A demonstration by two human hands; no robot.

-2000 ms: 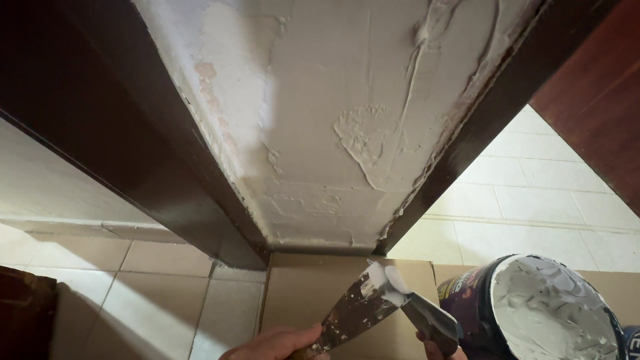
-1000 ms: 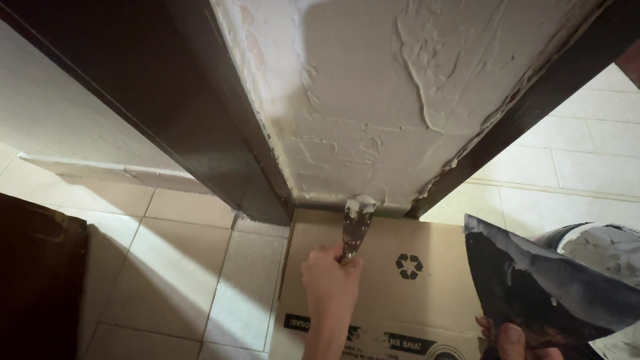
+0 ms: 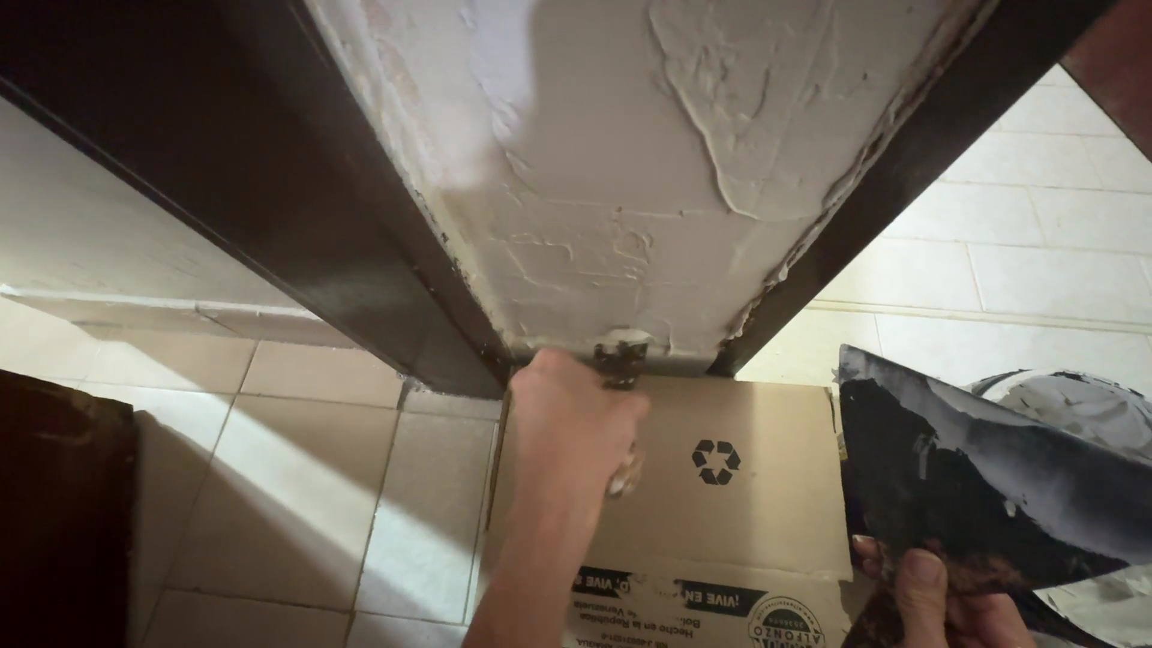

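Low at the centre, my left hand (image 3: 576,409) is shut on a putty knife (image 3: 621,360), its blade against the foot of the plastered wall strip (image 3: 612,216). White paste shows at the blade. The strip carries ridged, uneven filler between two dark frame pieces. At the lower right, my right hand (image 3: 945,594) grips a wide black spreader (image 3: 954,468) smeared with pale paste. Behind the spreader, partly hidden, stands a tub of white filler (image 3: 1075,405).
Printed cardboard (image 3: 747,513) covers the floor below the strip. The left dark frame (image 3: 297,198) and right dark frame (image 3: 909,171) flank it. A dark wooden piece (image 3: 63,513) stands at lower left on beige tiles (image 3: 288,450). White tiles (image 3: 1035,216) lie at right.
The putty knife and black spreader were close together near the tub two seconds ago. My left hand has since moved left to the wall's foot, and the spreader now lies across the view of the tub.
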